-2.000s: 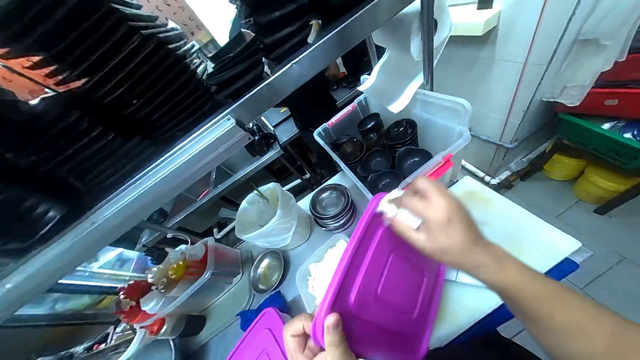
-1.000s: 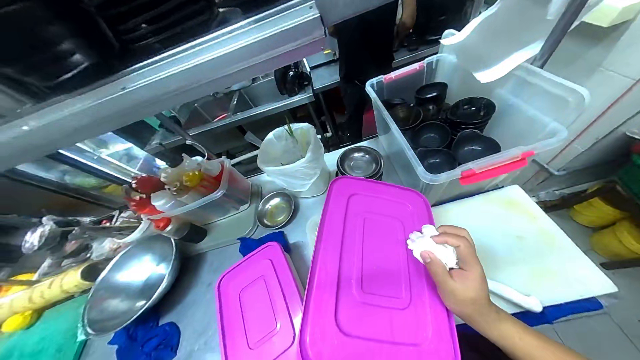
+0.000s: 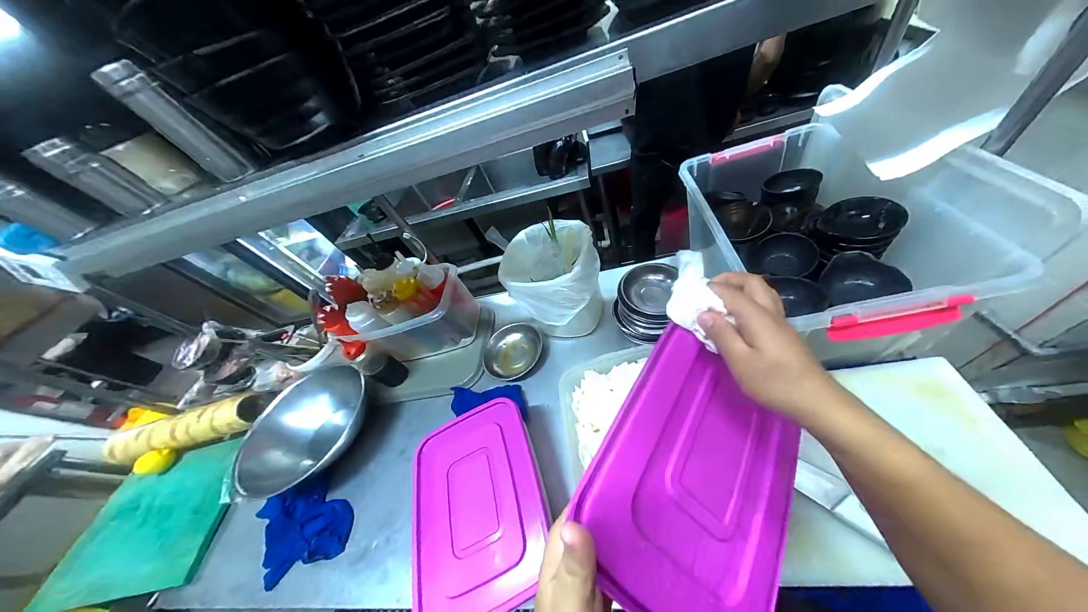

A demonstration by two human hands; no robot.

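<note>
A magenta plastic lid [image 3: 705, 476] is tilted up over the steel counter. My left hand [image 3: 571, 565] grips its lower left corner, thumb on the upper face. My right hand [image 3: 756, 340] presses a crumpled white paper towel [image 3: 693, 297] against the lid's top corner. Behind the lid, partly covered by it, stands a clear plastic container [image 3: 571, 408] with white food [image 3: 599, 404] inside; what the food is I cannot tell. A second, smaller magenta lid [image 3: 478, 501] lies flat on the left, near a blue cloth [image 3: 489, 398].
Right: a clear bin [image 3: 977, 246] of black bowls, a white cutting board [image 3: 918, 408] with a knife [image 3: 824, 486]. Behind: stacked metal bowls [image 3: 648, 293], a bag-lined tub [image 3: 552, 272], a bottle caddy [image 3: 425, 327]. Left: a large steel bowl [image 3: 302, 433], a green board [image 3: 136, 518]. A metal shelf [image 3: 408, 136] hangs overhead.
The larger lid has gone from lying flatter to tilted, uncovering part of the white food. My right hand with the paper towel has moved from the lid's face to its top corner.
</note>
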